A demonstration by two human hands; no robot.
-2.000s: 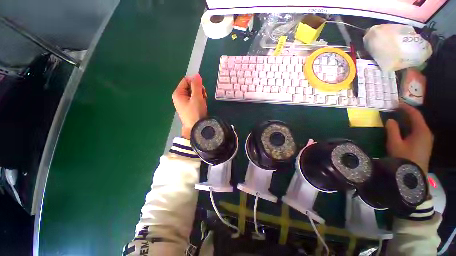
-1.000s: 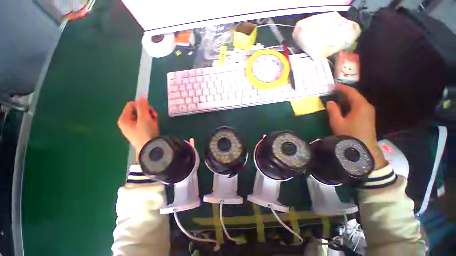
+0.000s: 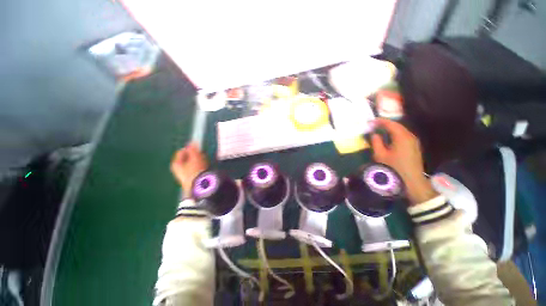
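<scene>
Several security cameras (image 3: 319, 190) with black heads and white bases stand in a row in front of me, their LED rings glowing purple. Behind them lies a pale keyboard (image 3: 260, 136) with a yellow tape roll (image 3: 309, 113) on it. My left hand (image 3: 188, 165) is beyond the leftmost camera, left of the keyboard, fingers curled; whether it holds anything is unclear. My right hand (image 3: 395, 148) is at the keyboard's right end, beside a yellow sticky note (image 3: 351, 144), fingers bent; a small dark thing may be at its fingertips, blurred.
A bright monitor (image 3: 269, 42) stands behind the keyboard. A white mouse (image 3: 458, 197) is right of my right forearm. A white wrapped bundle (image 3: 362, 77), a red-and-white box (image 3: 390, 104) and a large dark bag (image 3: 440, 101) are at the back right. Yellow tape strips (image 3: 305, 262) cross the front edge.
The cameras' LED rings now glow purple. The view has tilted up and shows more of the monitor, now washed out white. Both hands stay near the keyboard's two ends.
</scene>
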